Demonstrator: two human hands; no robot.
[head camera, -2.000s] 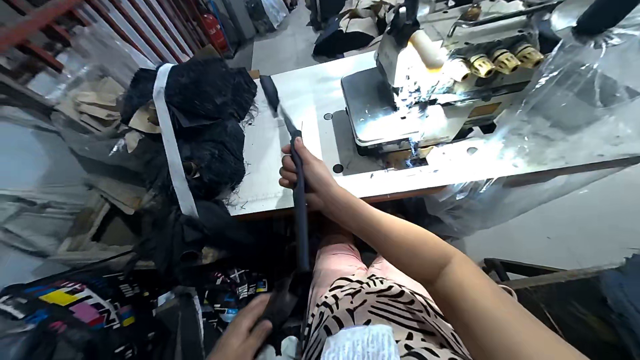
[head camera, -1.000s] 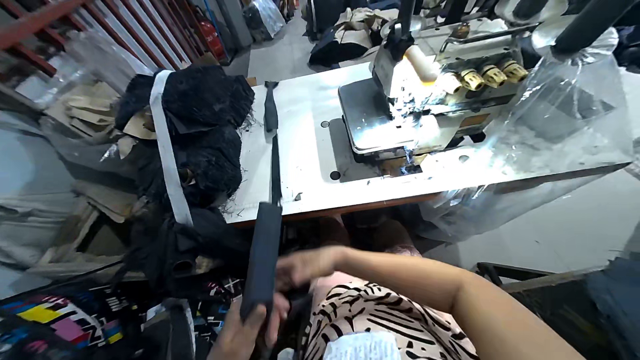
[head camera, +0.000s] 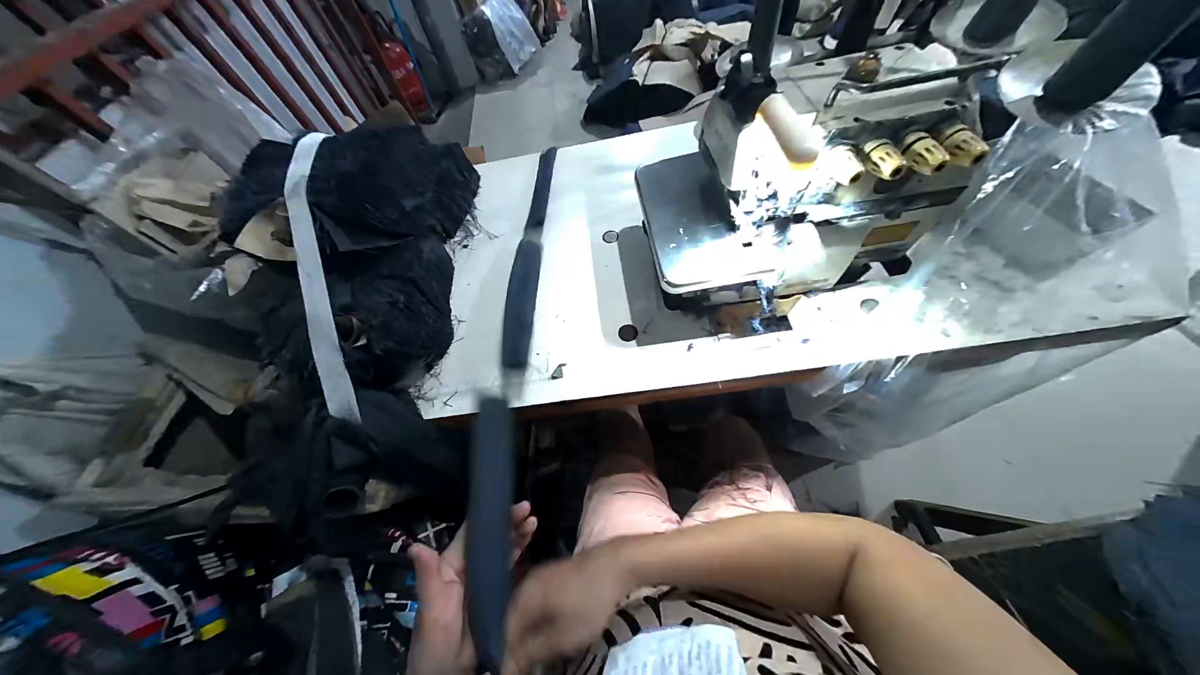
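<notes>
A long dark fabric strip (head camera: 490, 525) runs up from my hands, over the front edge of the white table (head camera: 572, 361), and lies across the tabletop. My left hand (head camera: 450, 591) is under and beside its lower part, thumb and fingers apart around it. Blurred, my right hand (head camera: 567, 605) touches or sits against the right side of the strip; its fingers are partly hidden. To the right on the table stands an overlock sewing machine (head camera: 778, 206), its lamp lit. A bundle of black frayed fabric (head camera: 394, 187) with a pale band (head camera: 314, 272) lies left of the strip.
Clear plastic sheeting (head camera: 1050, 234) covers the table's right end. Dark printed fabric (head camera: 122, 600) lies at lower left, below a wooden frame (head camera: 159, 441). A red railing (head camera: 84, 47) and a fire extinguisher (head camera: 403, 75) stand behind at left. My lap is under the table's front edge.
Two seconds ago my right hand held the strip over the table; it has since come down to beside my left hand. The strip now stretches in a line from my hands across the table.
</notes>
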